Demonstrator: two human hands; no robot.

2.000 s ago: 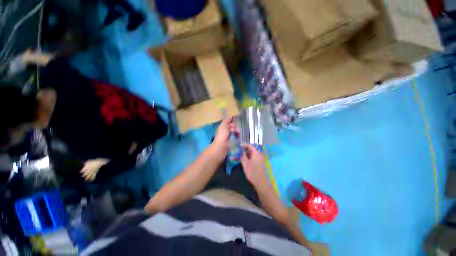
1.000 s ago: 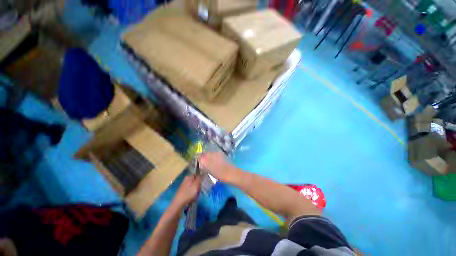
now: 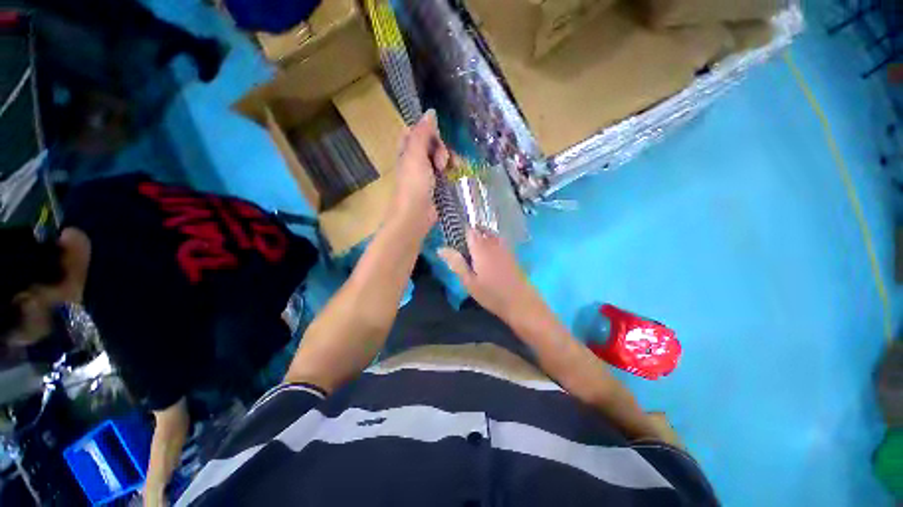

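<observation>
A bundle of long thin grey strips with yellow lead wires at its far end is held in front of me, pointing away. My left hand is closed around the middle of the bundle. My right hand is at its near end, with fingers against the strips; its exact grip is partly hidden. More silver-white strips lie just right of the bundle on a flat grey sheet. An open cardboard carton with dark strips standing in rows is at the left.
A film-wrapped stack with brown cartons is ahead right. A red stool stands on the blue floor at right. A person in a black shirt is at left, near a blue bin.
The view has turned back left. The bundle now extends away from me, with my left hand farther forward around it and my right hand at its near end.
</observation>
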